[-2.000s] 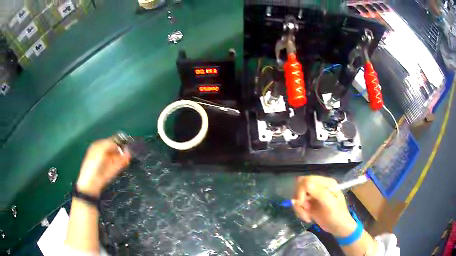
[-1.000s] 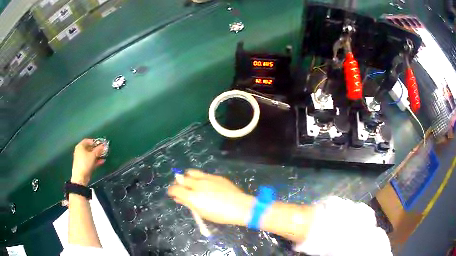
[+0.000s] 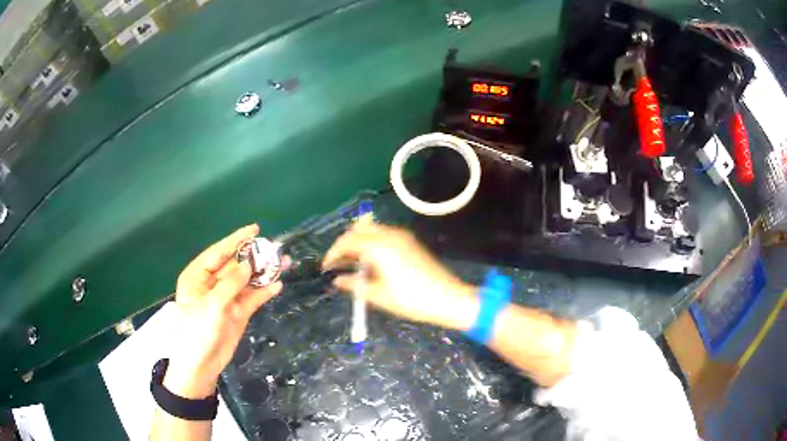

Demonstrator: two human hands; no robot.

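Observation:
My left hand (image 3: 216, 301) holds a round silver electronic assembly (image 3: 261, 261) between thumb and fingers, its shiny inside facing up, above the edge of the tray. My right hand (image 3: 388, 271), blurred, is just to its right and holds a white marker with blue ends (image 3: 359, 314) across the fingers. The clear blister tray (image 3: 285, 379) with round pockets lies below both hands. Some pockets near the bottom show dark discs or shiny parts.
A black test fixture (image 3: 621, 250) with red-handled clamps (image 3: 649, 118) stands right. A tape roll (image 3: 436, 208) and red-digit meters (image 3: 490, 103) are beside it. White paper (image 3: 129, 370) lies left of the tray. The green conveyor (image 3: 345, 86) carries scattered modules. A blue bin (image 3: 727, 301) is far right.
My left hand has moved right and turned palm up with the round assembly. My right hand has lifted from low over the tray towards it, marker still held. The view has shifted, moving the fixture rightward.

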